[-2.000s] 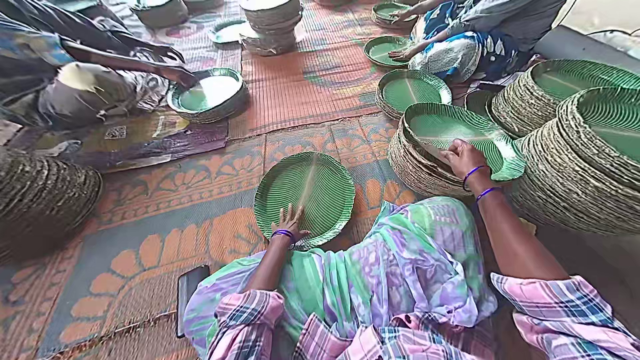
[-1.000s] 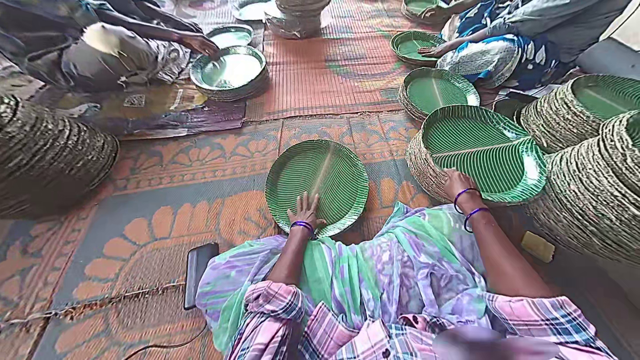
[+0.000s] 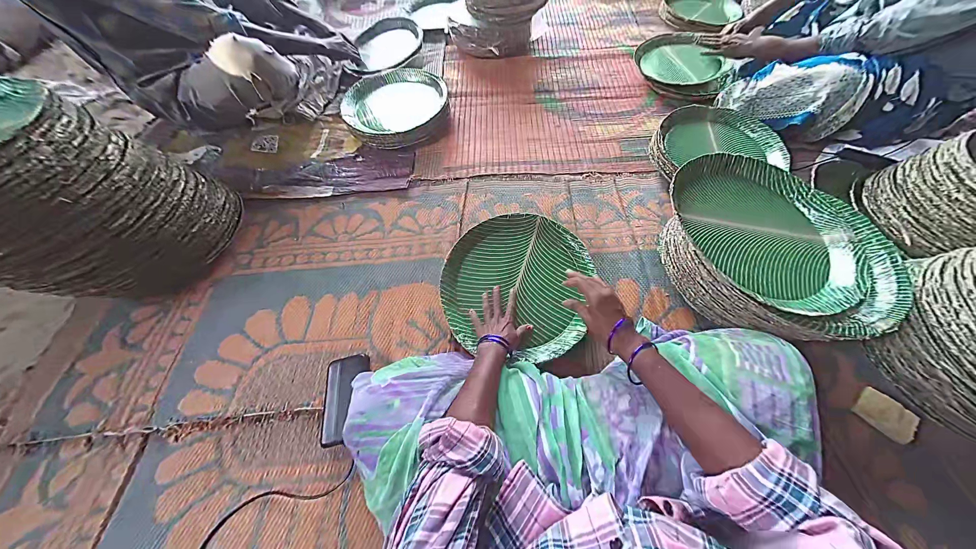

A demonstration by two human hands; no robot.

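Observation:
A round green leaf-patterned plate [image 3: 526, 267] lies on the mat in front of my lap. My left hand [image 3: 497, 319] rests on its lower left part, fingers spread. At the plate's right edge is my right hand [image 3: 598, 305], fingers apart and grasping nothing; whether it touches the surface is unclear. Close by on the right stands a stack of the same plates [image 3: 747, 221], its top one lying askew over another green plate. Behind it is a smaller stack [image 3: 717, 141].
Tall plate stacks stand at the left [image 3: 114, 206] and far right [image 3: 934, 335]. A black phone-like device [image 3: 343, 400] with a cable lies left of my lap, a yellowish block [image 3: 886, 415] at the right. Two people sit across with further plates [image 3: 395, 107].
My right hand has left the right-hand stack and come over to the plate in front of me. My left hand stays on that plate. At the upper left, plates have shifted beside the other person.

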